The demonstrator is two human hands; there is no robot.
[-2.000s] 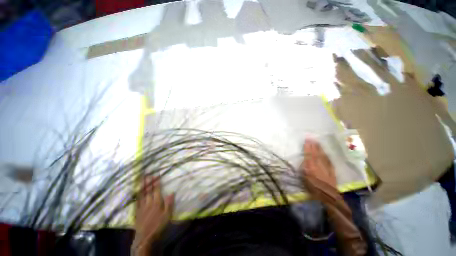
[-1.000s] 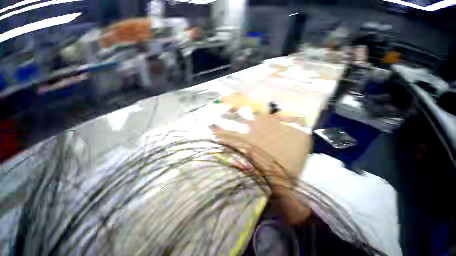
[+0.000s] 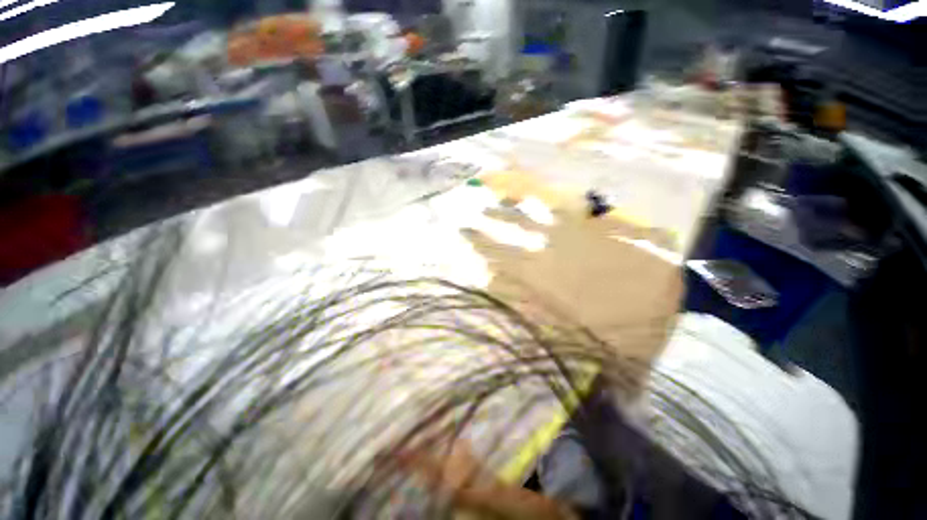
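Observation:
My right hand (image 3: 457, 472) is low in the picture, blurred and partly behind dark curved strands. It lies over the pale work area, left of the yellow tape (image 3: 544, 437). Its fingers are not clear, and I cannot tell whether it holds anything. My left hand is not in view. The brown panel (image 3: 600, 279) lies flat beyond the tape, with white pieces (image 3: 508, 232) over its left edge. The glue bottle cannot be made out.
A white panel stack (image 3: 762, 406) lies on a lower surface at right. A shiny clear packet (image 3: 734, 282) is beside the table edge over blue material. A black clip or scrap (image 3: 598, 203) lies beyond the brown panel. A red bin (image 3: 46, 234) stands at far left.
The view has swung right and up from the work area along the table. My right hand has moved left from the table's edge to over the work area. My left hand has left the picture.

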